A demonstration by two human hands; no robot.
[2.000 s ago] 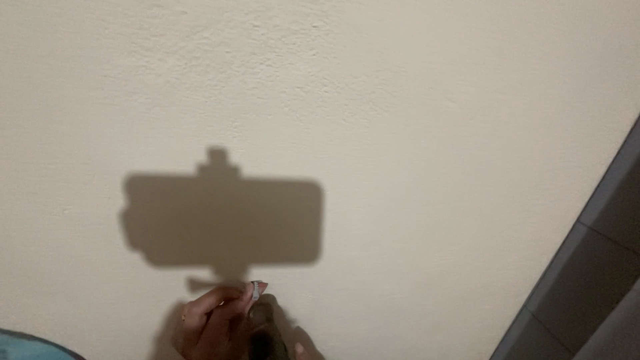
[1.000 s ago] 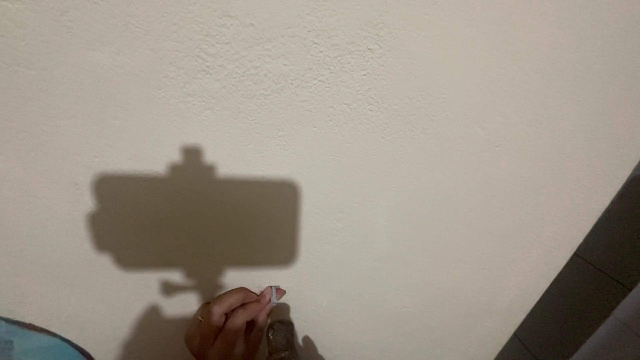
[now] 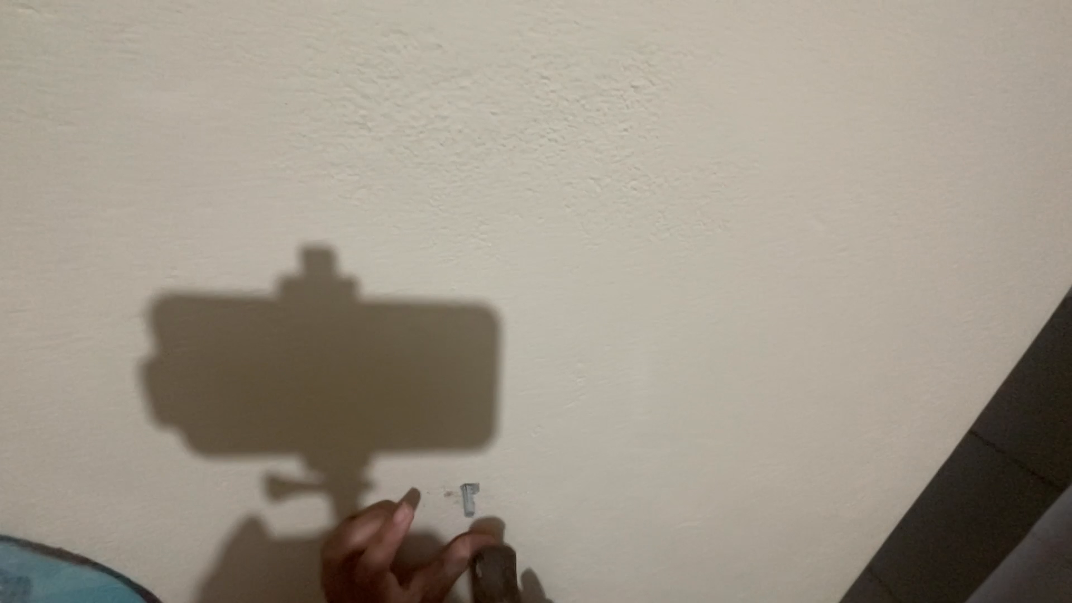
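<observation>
My left hand (image 3: 385, 553) is at the bottom edge of the view, close to the cream wall (image 3: 712, 335), with its index finger and thumb apart and nothing seen between them. Just above and right of the fingertips, a small grey T-shaped piece (image 3: 469, 499) stands at the wall; its exact kind cannot be told. Beside the thumb is the rounded end of a dark, cylindrical tool (image 3: 494, 574), cut off by the bottom edge. What holds that tool is hidden. My right hand is not visible.
A shadow of a phone-like device on a mount falls on the wall at left. Dark tiles (image 3: 963, 469) meet the wall along a slanting edge at lower right, beside a greyish surface (image 3: 1030, 561). A blue, dark-rimmed object (image 3: 59, 574) shows at bottom left.
My left fingers, earlier pinched around the small grey piece, have let go and moved down and left of it. The piece now stands by itself at the wall.
</observation>
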